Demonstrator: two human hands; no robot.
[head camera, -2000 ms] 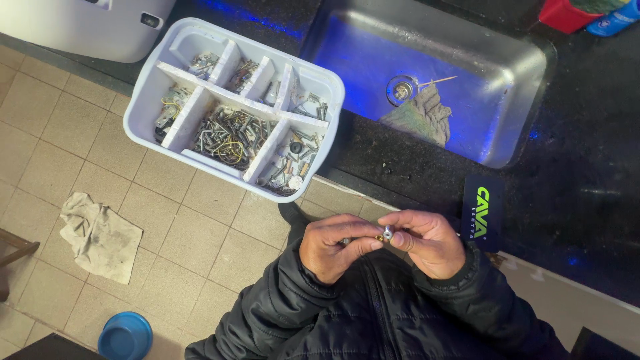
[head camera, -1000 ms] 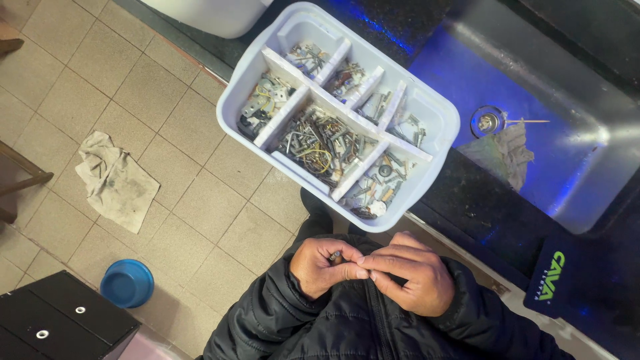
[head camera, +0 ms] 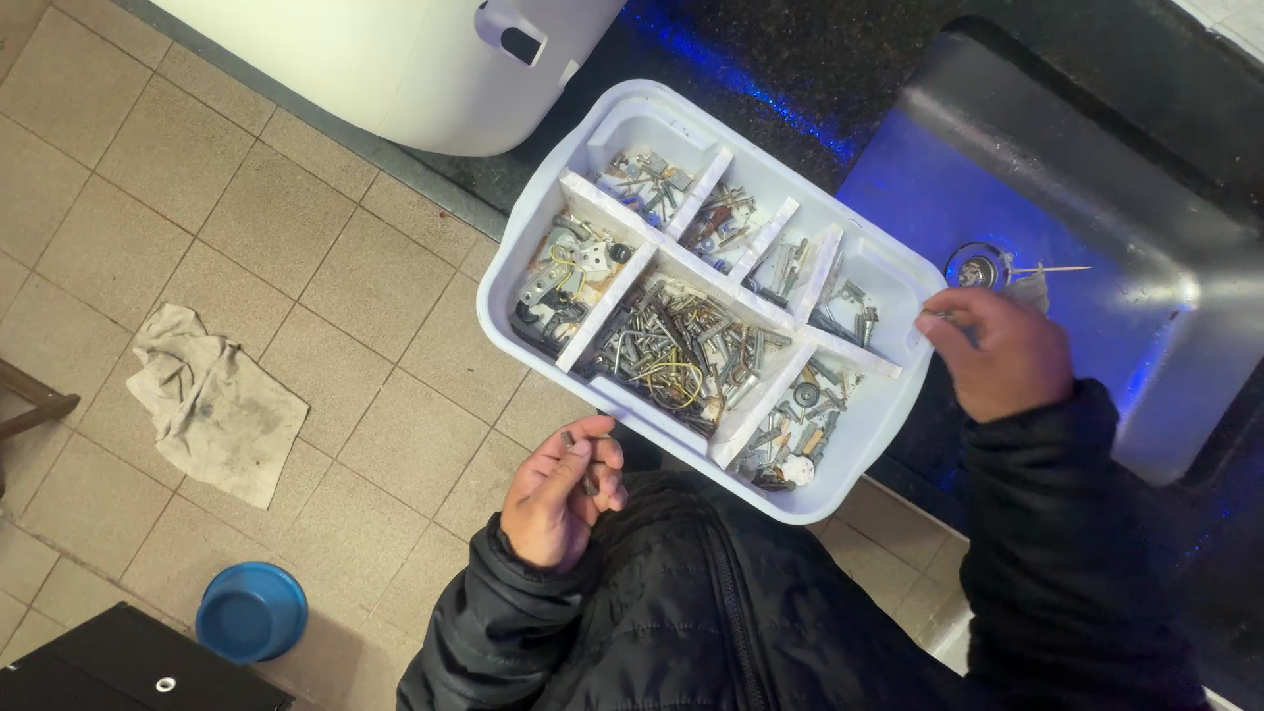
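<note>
A white plastic tub with upright dividers holds screws, bolts, wires and other small hardware in its compartments. My left hand is just below the tub's near left edge, palm partly up, with small metal pieces held in the curled fingers. At the tub's right edge, my right hand pinches a small piece between thumb and fingertips; its exact kind cannot be told. Screws lie in the compartment nearest the right hand. The large middle compartment has a tangled pile of bolts and screws with a yellow wire.
Right of the tub is a steel sink with a drain strainer, a thin wooden stick and a grey cloth. A white appliance stands behind. A rag and a blue bowl are on the tiled floor.
My hands were together below the tub and are now apart. The right one has moved to the tub's right edge; the left one has turned partly palm up.
</note>
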